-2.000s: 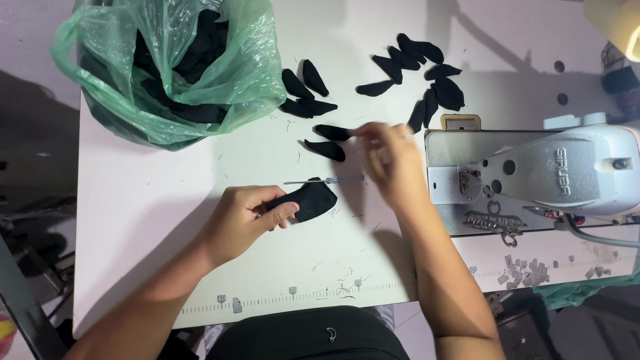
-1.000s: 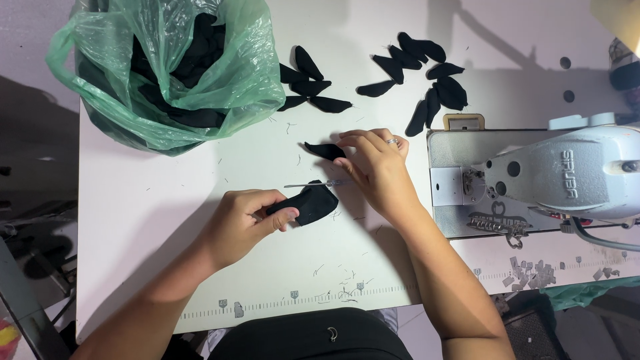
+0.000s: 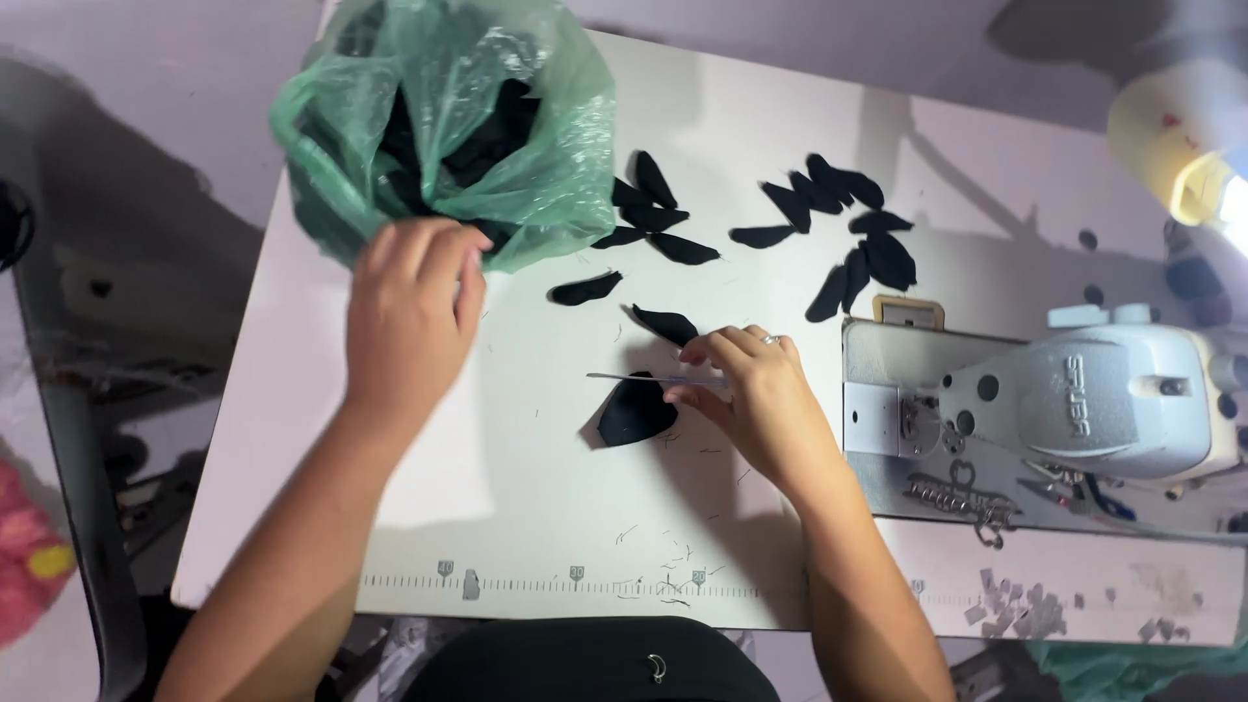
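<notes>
My left hand is at the lower rim of a green plastic bag of black fabric pieces; whether its curled fingers grip anything is hidden. Thin thread snips or a similar slim metal tool are held between the thumb and fingers of my right hand, the tip pointing left. Under the tool lies a wider black fabric piece. Another curved black piece lies just above my right fingertips, and one more lies between it and the bag.
Black pieces lie in a cluster beside the bag and in a curved group farther right. A sewing machine stands at the right. Thread scraps lie near the table's front edge, above a printed ruler scale.
My left hand has let go of the wider black piece and moved up to the bag. One small piece now lies apart, left of the right hand. The right hand has stayed near its place.
</notes>
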